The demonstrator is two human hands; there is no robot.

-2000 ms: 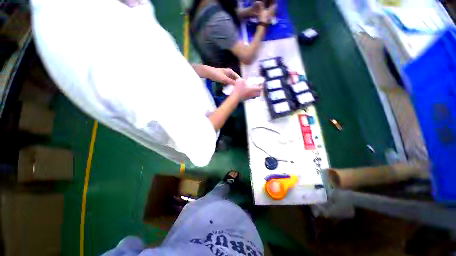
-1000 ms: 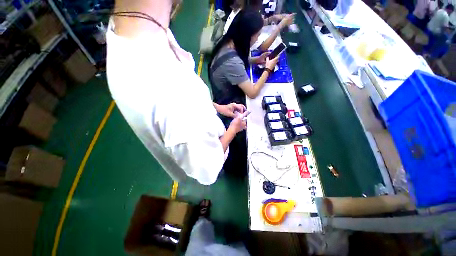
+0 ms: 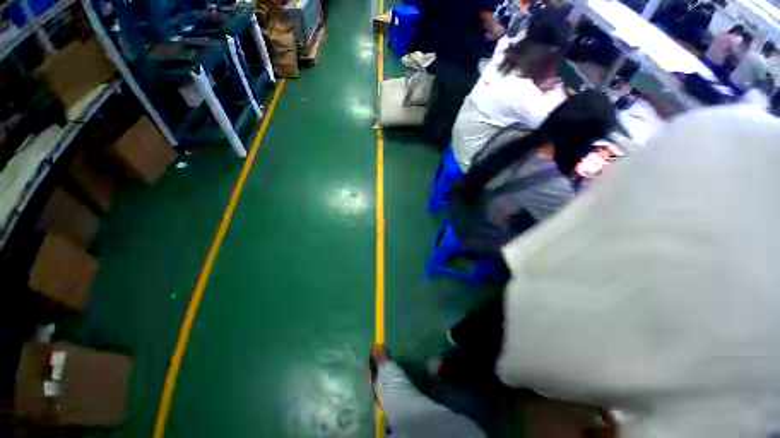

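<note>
Neither of my hands is in the picture. Nearest in front of me, a person in a white top point(image 3: 641, 265) fills the right side and hides the bench. My own leg in pale grey cloth point(image 3: 419, 406) shows at the bottom, with the foot point(image 3: 379, 355) on the yellow floor line point(image 3: 380, 214). No work piece of mine is in view.
Green floor point(image 3: 291, 231) runs ahead. Cardboard boxes point(image 3: 77, 385) and a shelf stand along the left. Blue frames with white legs point(image 3: 221, 111) stand farther ahead. Seated people on blue stools point(image 3: 457, 257) line the right, beside a pale bag point(image 3: 402, 101).
The view has swung left onto the aisle. The bench with black units and the orange item has left view. The person in white is now at the right and larger.
</note>
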